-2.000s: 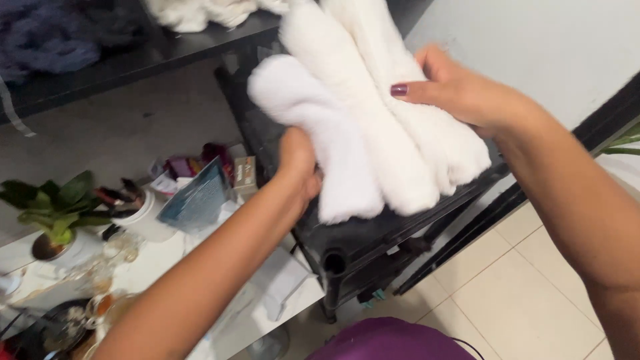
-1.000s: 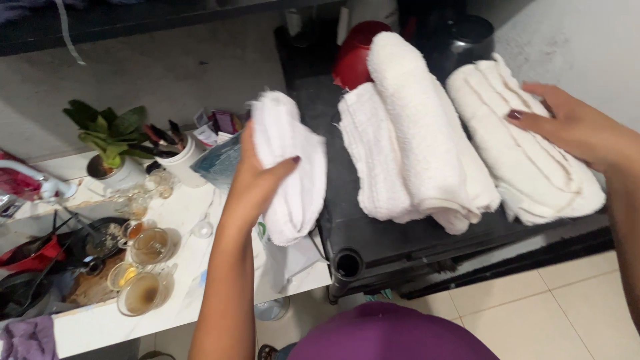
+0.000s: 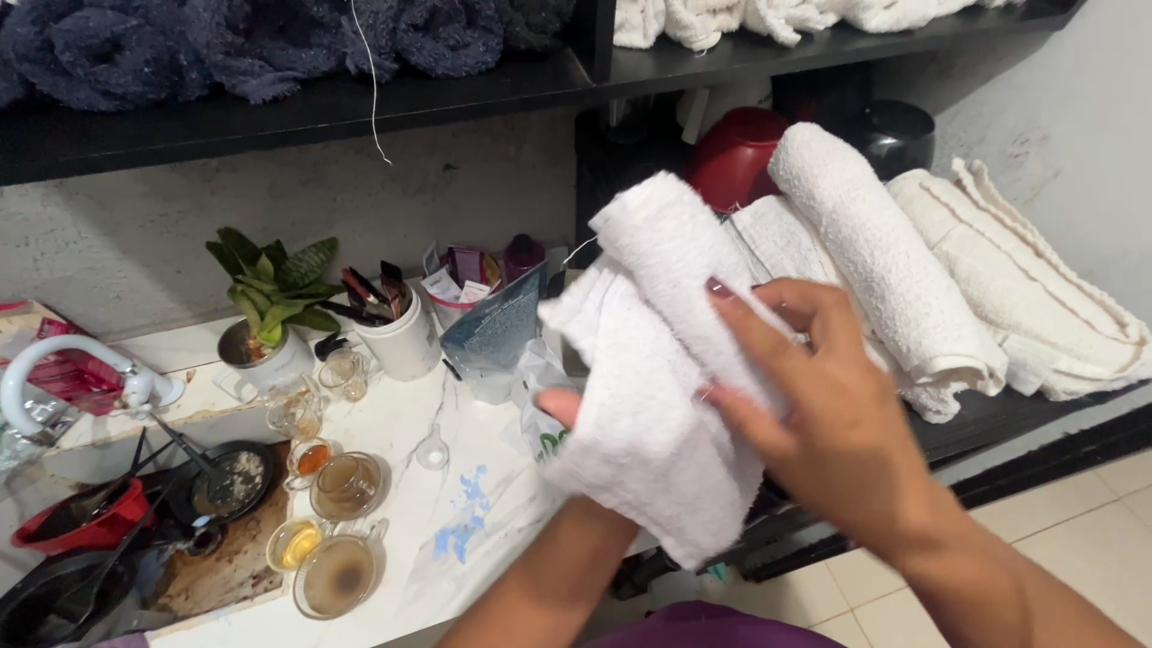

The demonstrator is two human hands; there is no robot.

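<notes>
A white terry towel [image 3: 661, 387], partly rolled with one end hanging loose, is held up in front of me. My left hand [image 3: 567, 409] supports it from behind and below; most of its fingers are hidden by the cloth, with the thumb showing at the left edge. My right hand [image 3: 810, 387] lies on the towel's right side, its fingertips pressed to the roll. Just right of it, a rolled white towel [image 3: 886, 256] and a folded cream towel [image 3: 1017, 270] rest on a black cart [image 3: 990, 432]. Another folded white towel [image 3: 787, 238] is partly hidden beside them.
Above are black shelves [image 3: 504, 94] with dark blue towels [image 3: 252, 40] and white ones [image 3: 765, 18]. A red bowl [image 3: 738, 157] stands behind the towels. On the marble counter are a potted plant [image 3: 270, 288], a white brush tub [image 3: 400, 337], glass cups [image 3: 337, 576] and a cluttered sink [image 3: 216, 567].
The small white towel has come off the cart and turned in my left hand. My right hand has moved left from the cream towel onto it. The other towels remain on the cart.
</notes>
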